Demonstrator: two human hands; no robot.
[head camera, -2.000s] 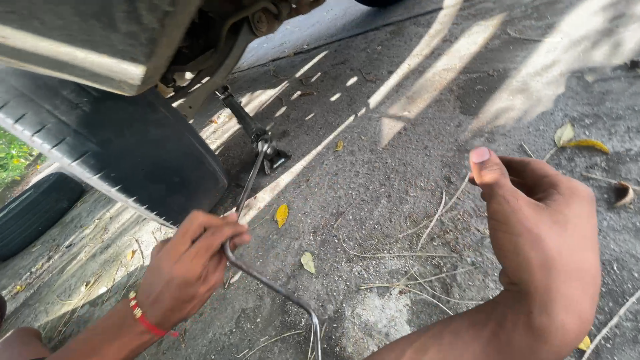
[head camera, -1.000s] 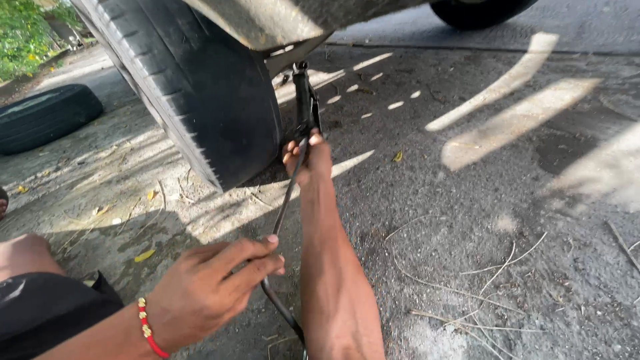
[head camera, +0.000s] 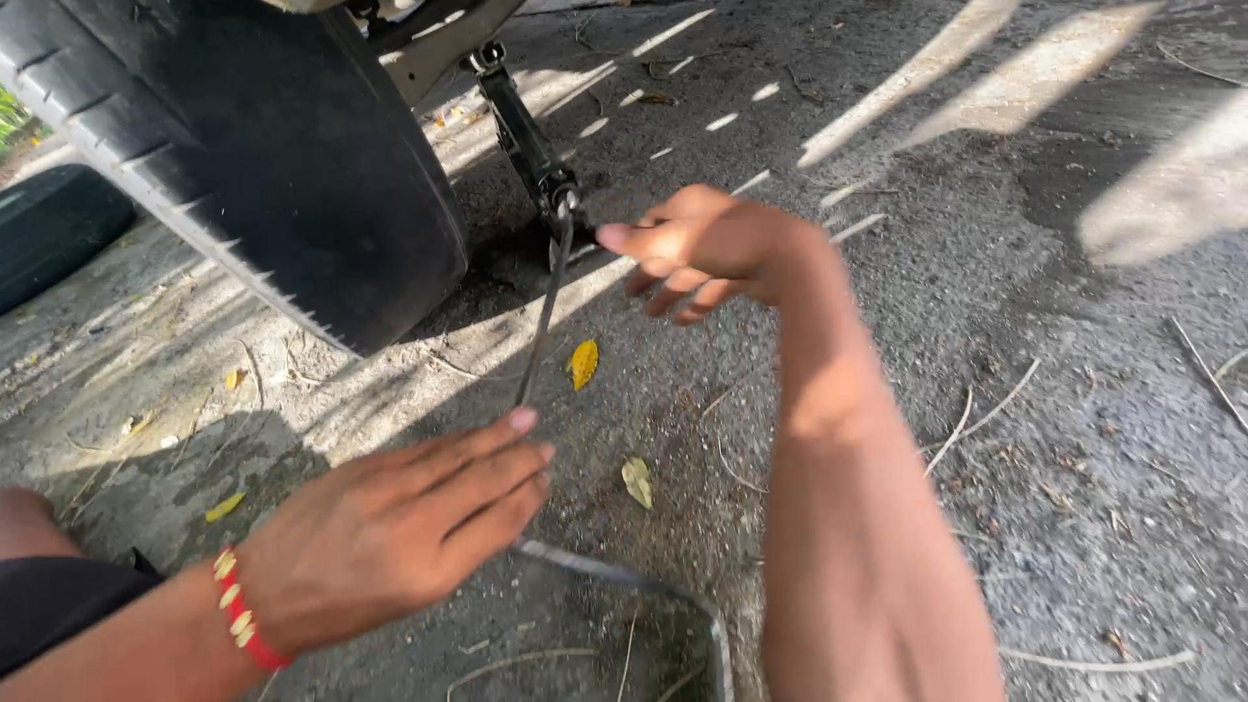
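A dark scissor jack (head camera: 526, 136) stands tilted under the vehicle's metal frame (head camera: 453, 44), just right of a mounted tire (head camera: 244, 146). From the jack's near end a bent metal crank rod (head camera: 624, 573) runs toward me, its cranked end at the bottom of the view. My left hand (head camera: 409, 522), with a red and gold bracelet on the wrist, lies over the rod's bend; the fingers are fairly straight, and whether they grip it is hidden. Right of the jack, my right hand (head camera: 712, 249) is blurred, its fingers apart with nothing in them.
A loose tire (head camera: 58, 229) lies on the ground at the far left. Rough concrete ground (head camera: 1102, 409) carries yellow leaves (head camera: 583, 364), thin twigs and bright sun patches. Part of a bent knee (head camera: 29, 526) shows at the left edge.
One second ago my right hand was at the jack; now it is apart from it, to the right. My left hand remains by the rod. The view has shifted.
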